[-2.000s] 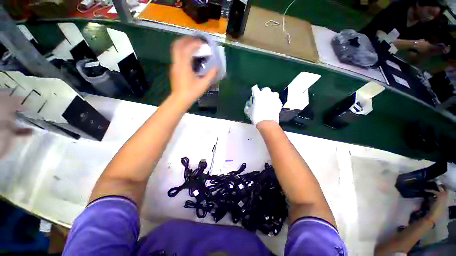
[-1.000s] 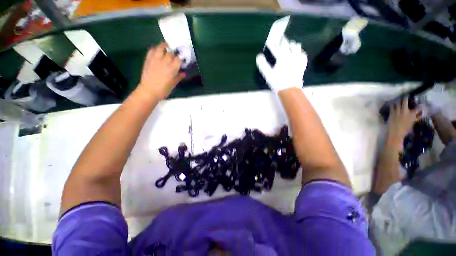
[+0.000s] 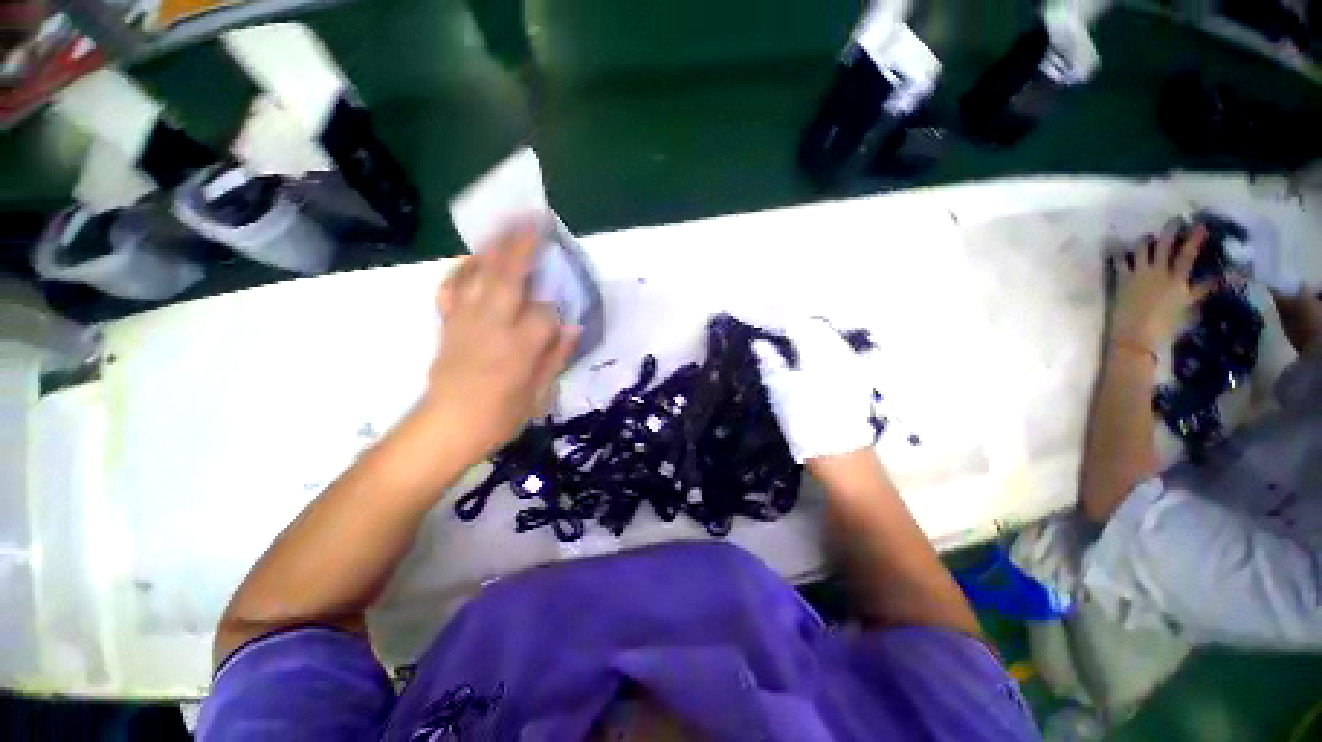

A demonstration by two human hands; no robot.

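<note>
My bare left hand [image 3: 500, 341] holds a small retail box [image 3: 568, 283] with its white flap raised, over the bench edge left of centre; the hand hides part of the box. A tangled black cable heap [image 3: 660, 442] lies on the white bench [image 3: 247, 406] in front of me. My gloved right hand [image 3: 819, 389] is on the right end of the heap, with black cable showing around the glove. The glove is blurred and its fingers are not clear, so I cannot tell whether it grips a cable.
The green conveyor belt [image 3: 653, 109] runs beyond the bench. Open boxes [image 3: 370, 160] and bagged devices [image 3: 254, 218] stand on it at left. Two more open boxes [image 3: 848, 109] stand at right. Another person's hand [image 3: 1156, 297] is at black cables [image 3: 1215, 348] on the right.
My left hand has drawn the box off the belt towards me, onto the bench side. My right hand has left the box on the belt and come back to the cable heap.
</note>
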